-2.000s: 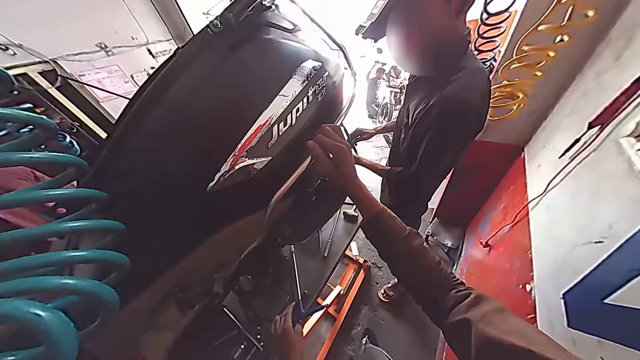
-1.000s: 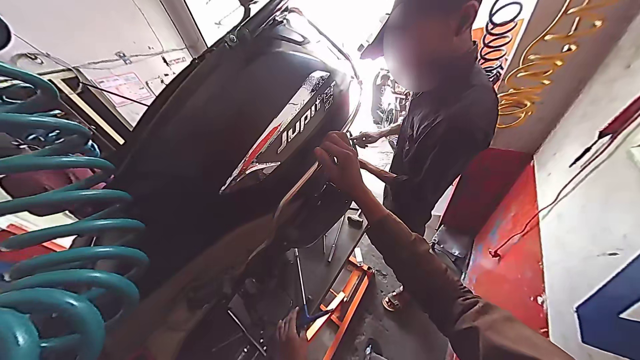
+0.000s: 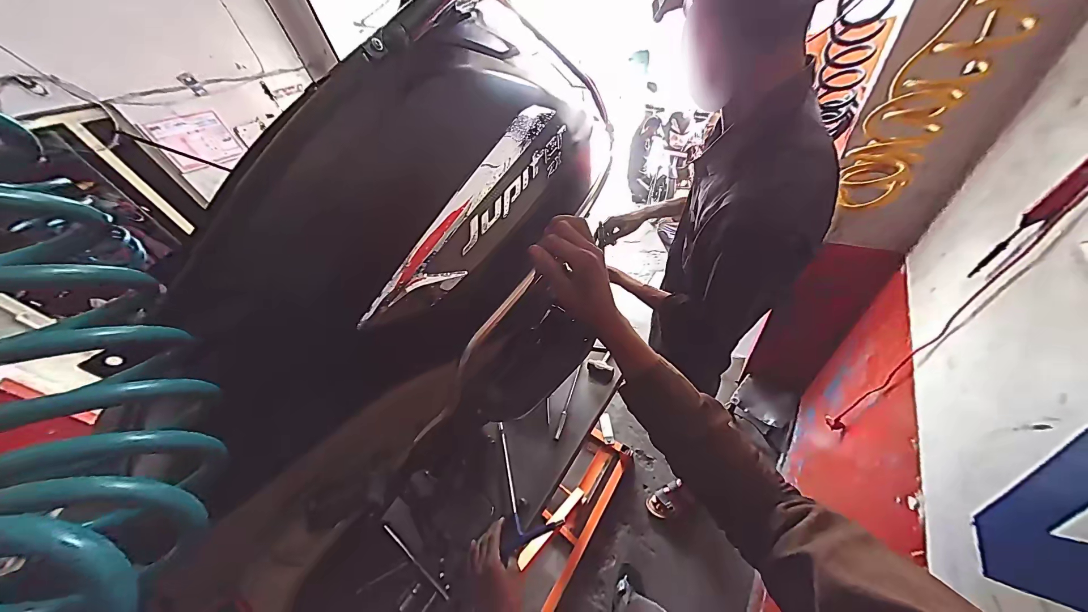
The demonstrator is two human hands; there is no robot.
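A dark motorcycle body panel [image 3: 340,221] with a red and white decal fills the middle, tilted in view. My right hand [image 3: 574,263] reaches in from the lower right, its fingers curled at the panel's lower edge beside a pale trim strip [image 3: 501,310]; whether they grip anything is unclear. Low in the view, my left hand [image 3: 497,565] is raised beside a long-shafted tool with a blue handle [image 3: 535,535]. Its fingers lie next to the handle, but shadow and blur hide whether they hold it.
Another person [image 3: 748,187] in dark clothes stands ahead, a hand near the panel's far edge. A teal coiled hose [image 3: 110,391] hangs at the left. Below are an orange metal frame [image 3: 586,518] and loose tools on a dark platform [image 3: 552,442]. A red and white wall [image 3: 875,425] runs along the right.
My right hand stays at the panel edge, its fingers slightly shifted. The blue tool handle shows more plainly beside my left hand than two seconds ago.
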